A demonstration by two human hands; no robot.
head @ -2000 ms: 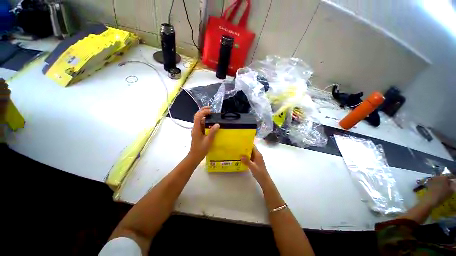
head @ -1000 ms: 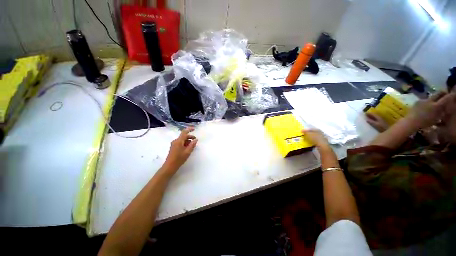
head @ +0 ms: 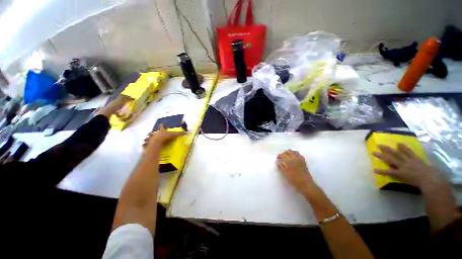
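My left hand (head: 164, 136) is on a yellow and black carton (head: 173, 152) at the yellow edge strip, with its fingers over the dark upper part. My right hand (head: 293, 166) is low over the white table, its fingers curled; I see nothing in it, but its underside is hidden. A second yellow and black carton (head: 397, 146) lies at the right under another person's hand (head: 402, 164). An open clear bag with a dark mass inside (head: 261, 112) is behind my right hand.
A dark-sleeved arm (head: 76, 146) reaches from the left to a yellow carton stack (head: 142, 93). Behind stand black flasks (head: 239, 60), a red bag (head: 256, 43) and an orange bottle (head: 419, 65). Crumpled clear bags (head: 316, 76) and flat clear bags (head: 435, 124) lie right.
The view has swung left. My left hand has moved from beside the parts bag to a carton at the left. My right hand has left the right carton, where another person's hand now rests.
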